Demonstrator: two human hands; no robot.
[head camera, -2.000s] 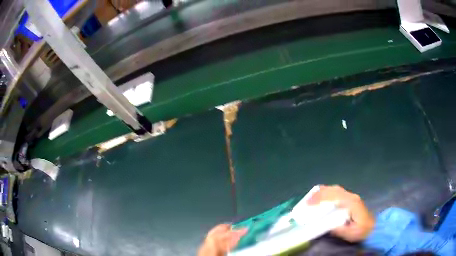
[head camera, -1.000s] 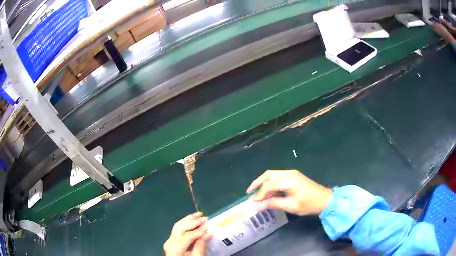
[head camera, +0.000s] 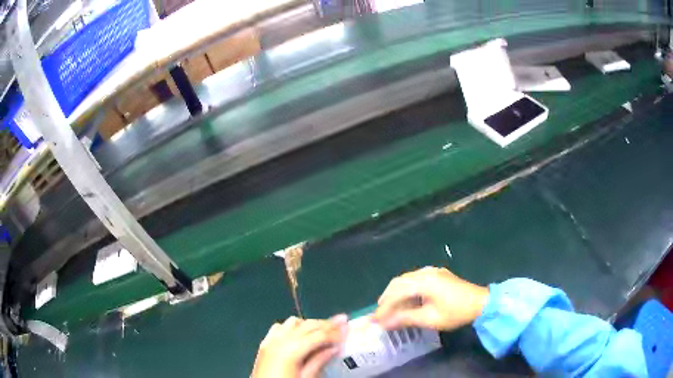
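Observation:
A white retail box (head camera: 384, 352) lies at the bottom centre with its printed back and black bars facing up; a thin teal edge shows on its far side. My left hand (head camera: 299, 347) holds the box's left end, fingers over its top. My right hand (head camera: 432, 299) is on the box's far edge, with thumb and fingertips pressed together near its middle. Whether a small item is between those fingertips cannot be told. The box's lower edge is partly blurred.
The green conveyor (head camera: 347, 196) runs beyond the dark green bench (head camera: 516, 244). An open box (head camera: 509, 118) with a dark device stands on it, flat boxes behind. Two white boxes are at the left, by a pale metal post (head camera: 96, 192). A blue stool (head camera: 657, 332) is at the lower right.
The box has turned from a blurred tilted hold to lying printed side up. My left hand has moved further over its top. The view has shifted, bringing the open box nearer the centre.

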